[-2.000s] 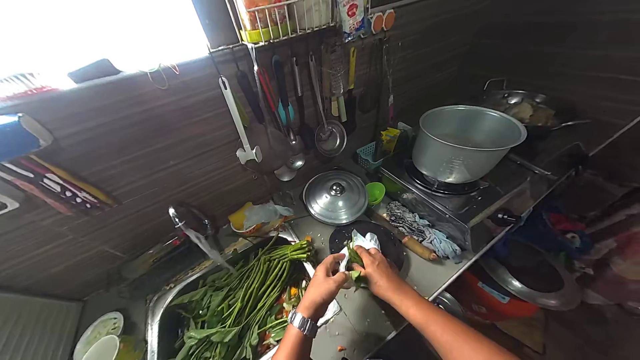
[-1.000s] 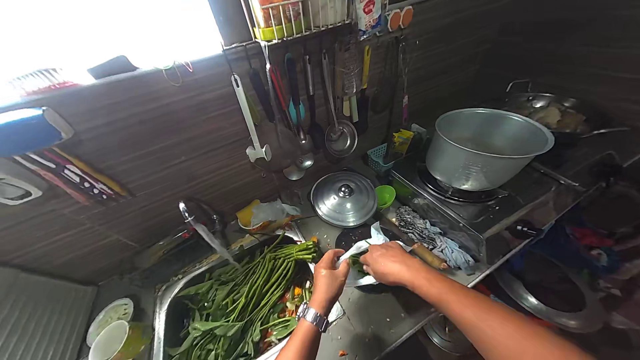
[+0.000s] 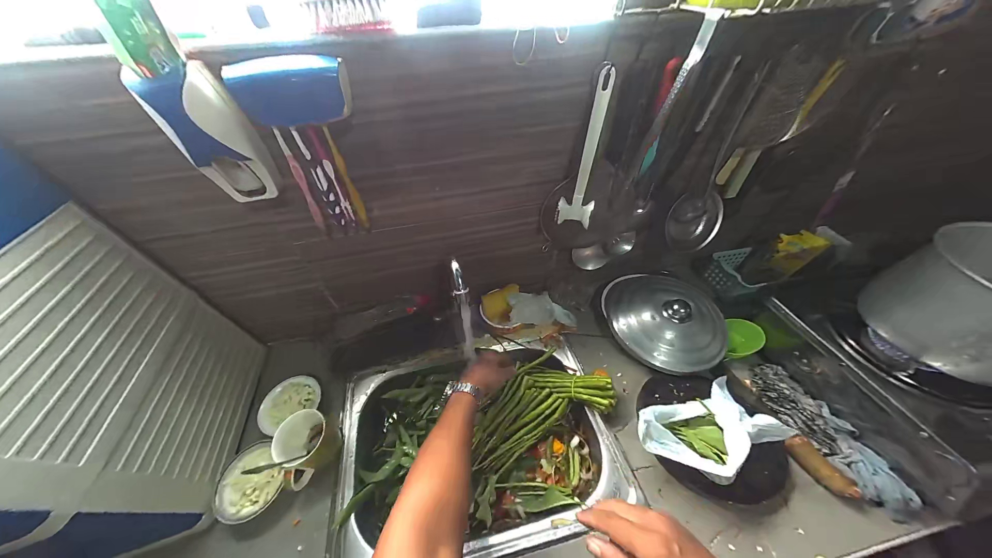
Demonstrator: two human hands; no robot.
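My left hand (image 3: 490,370), blurred, reaches into the metal sink (image 3: 620,473) beside the leafy green stalks (image 3: 519,418), just below the running faucet (image 3: 459,291); whether it grips anything cannot be told. At the sink's lower right rim is my right hand (image 3: 635,531), palm down, fingers extended and holding nothing visible. A white plastic bag (image 3: 732,415), opened around green leaves (image 3: 701,436), lies on the round dark board (image 3: 756,473) to the right. Vegetable scraps (image 3: 558,457) show under the stalks in the sink.
A metal pot lid (image 3: 665,322) and a green bowl (image 3: 745,339) are behind the board. Farther right, a large pot (image 3: 934,306) sits on a lit stove. A wooden-handled tool (image 3: 821,466) and cloth (image 3: 876,473) lie beside the board. Used dishes (image 3: 252,480) stand left of the sink.
Both hands have left the white plastic bag, which now lies on the board. My left hand has moved to the sink, my right hand to its near rim. The view has swung left.
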